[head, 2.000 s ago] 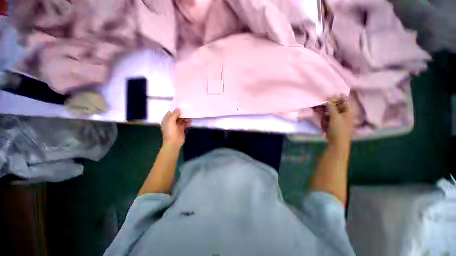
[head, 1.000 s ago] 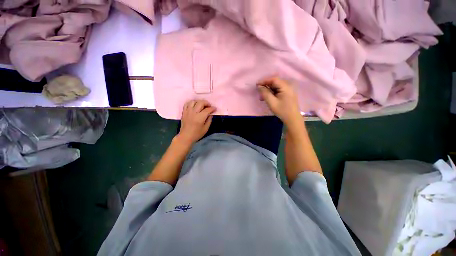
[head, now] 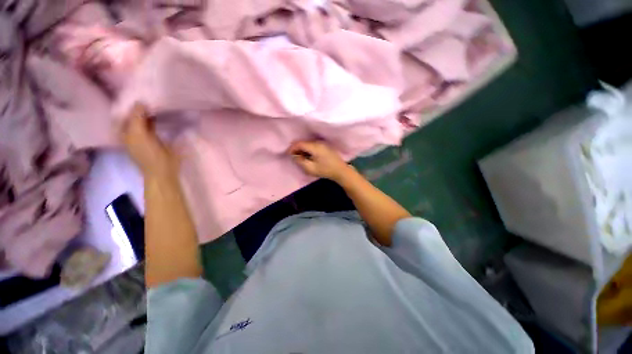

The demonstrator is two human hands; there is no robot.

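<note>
The pink jacket lies spread at the table's near edge, with a raised fold of its cloth across the middle. My left hand is blurred and grips the jacket at the left end of that fold, lifting it. My right hand rests over the lower part of the jacket with its fingers curled. Something small and dark shows at its fingertips; I cannot tell what it is.
More pink jackets lie in a heap at left and at right. A black phone and a beige cloth wad lie at left. Clear plastic is below left. A pale bin with white scraps stands on the green floor at right.
The view has turned, so the table edge slants. My left hand has moved from the hem up and left and now lifts a fold of the jacket. My right hand stays over the jacket.
</note>
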